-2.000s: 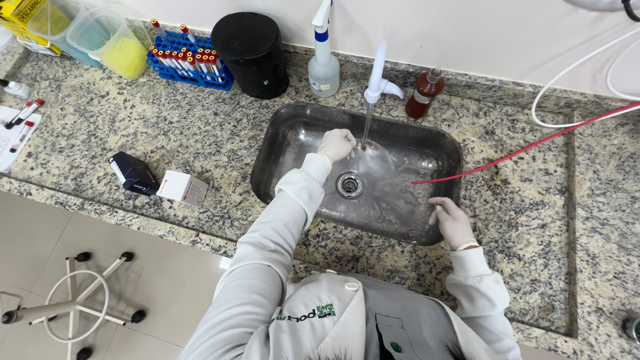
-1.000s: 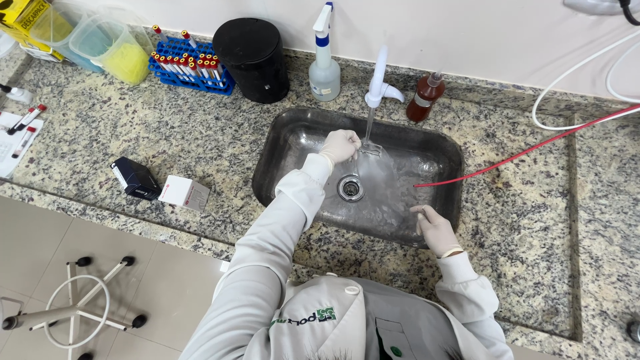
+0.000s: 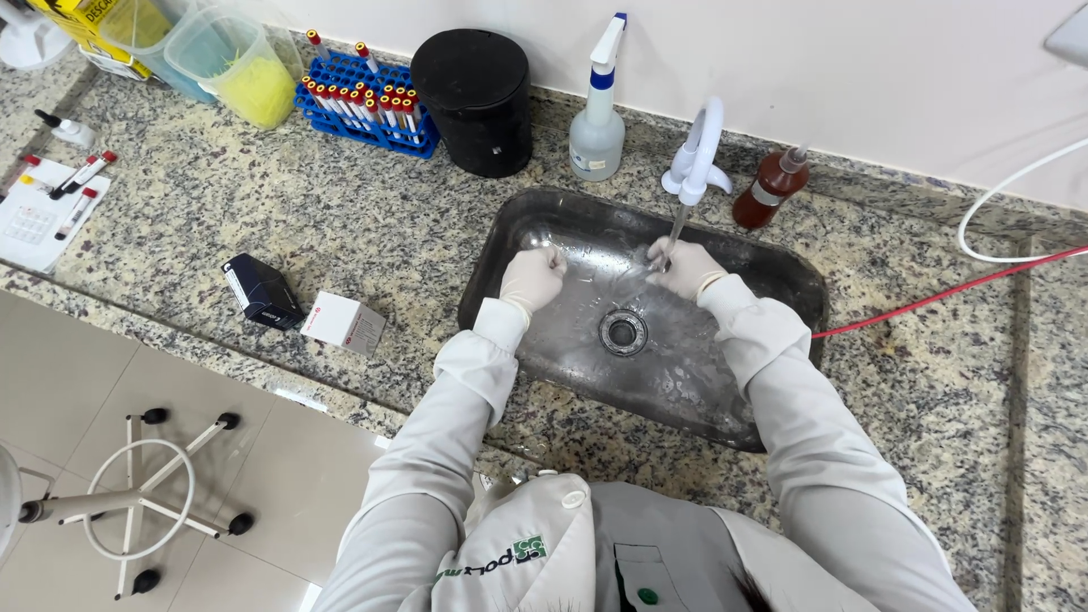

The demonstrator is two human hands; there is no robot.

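Both my hands wear pale gloves and are over a stainless steel sink (image 3: pixel 586 340). My left hand (image 3: pixel 534 276), near the sink's left end, has its fingers curled together; whether it holds something small cannot be told. Under the stream from the white faucet (image 3: pixel 704 153) is my right hand (image 3: pixel 684 268), its fingers bent around the running water, and anything within them is hard to make out. Water spreads across the basin around the drain (image 3: pixel 623 331).
Behind the sink stand a spray bottle (image 3: pixel 597 132), a black lidded container (image 3: pixel 476 102) and a red-brown bottle (image 3: pixel 769 191). A blue rack of tubes (image 3: pixel 365 106) and two small boxes (image 3: pixel 263 293) are further left. A red hose (image 3: pixel 935 296) reaches the sink's right edge.
My right hand has moved from the sink's right side to the water stream. My left hand has moved left, away from the stream where it was earlier.
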